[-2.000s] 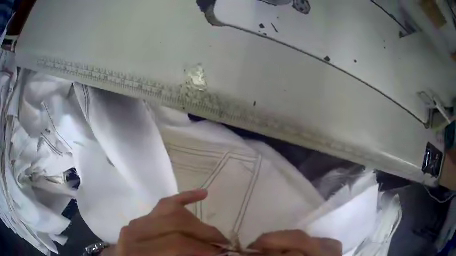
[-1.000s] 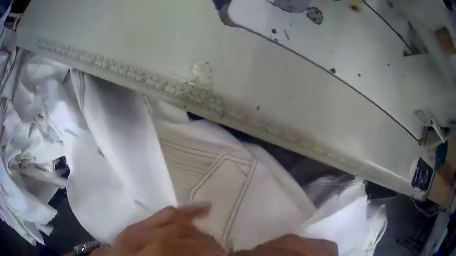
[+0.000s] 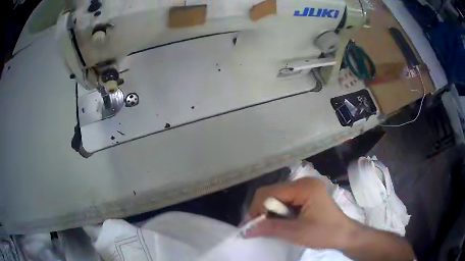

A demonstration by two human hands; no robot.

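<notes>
My right hand (image 3: pixel 318 216) is at the lower right, its fist closed around a small tool with a rounded white handle (image 3: pixel 277 207). A thin pale piece points down-left from the fist; blur hides whether it is shaft or cloth edge. The white garment piece (image 3: pixel 199 237) lies below the table's front edge, blurred, and reaches to my fingertips. Dark double topstitching (image 3: pixel 133 244) shows on it at the lower left. My left hand is not in view.
A cream JUKI sewing machine (image 3: pixel 255 33) stands on the table (image 3: pixel 168 173). Right of it are a black tray (image 3: pixel 354 107) with metal bits, green-handled scissors (image 3: pixel 361 62), a black slab (image 3: pixel 404 46) and cardboard (image 3: pixel 390 94). White strips (image 3: pixel 380 191) hang beyond my right hand.
The view has swung right, bringing in the machine and cardboard. My left hand has left the picture. My right hand is raised near the table edge, with the white handle now showing.
</notes>
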